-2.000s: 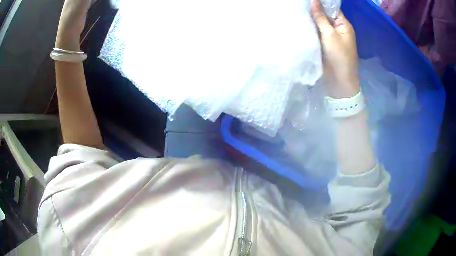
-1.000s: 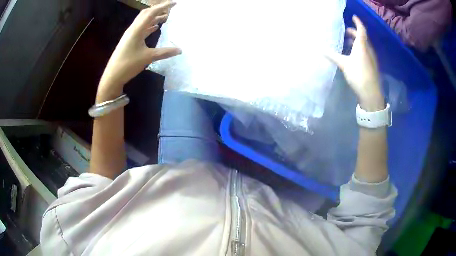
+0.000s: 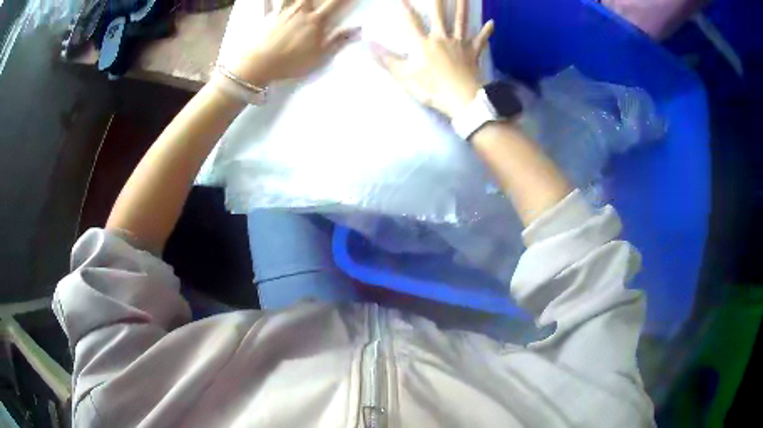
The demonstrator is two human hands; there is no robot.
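A thick white stack of bubble bags (image 3: 335, 155) lies across the bench edge and the near left part of the blue bin. Its upper part is overexposed and cut off by the top edge. My left hand (image 3: 293, 38) lies palm down on its upper left, fingers spread. My right hand (image 3: 439, 63) lies palm down on its upper right, fingers spread. Neither hand grips anything. The tips of some left fingers are cut off by the frame's top.
The deep blue bin (image 3: 693, 167) at the right holds loose clear bags (image 3: 586, 117). A worn bench (image 3: 180, 57) at the upper left bears dark cables and connectors. A green item (image 3: 740, 334) is at the lower right. Part of a person's pink clothing (image 3: 657, 12) shows at the top right.
The stack was held up between my hands. It now lies lower and flat. My hands have moved inward on top of it. The bench with cables has come into view.
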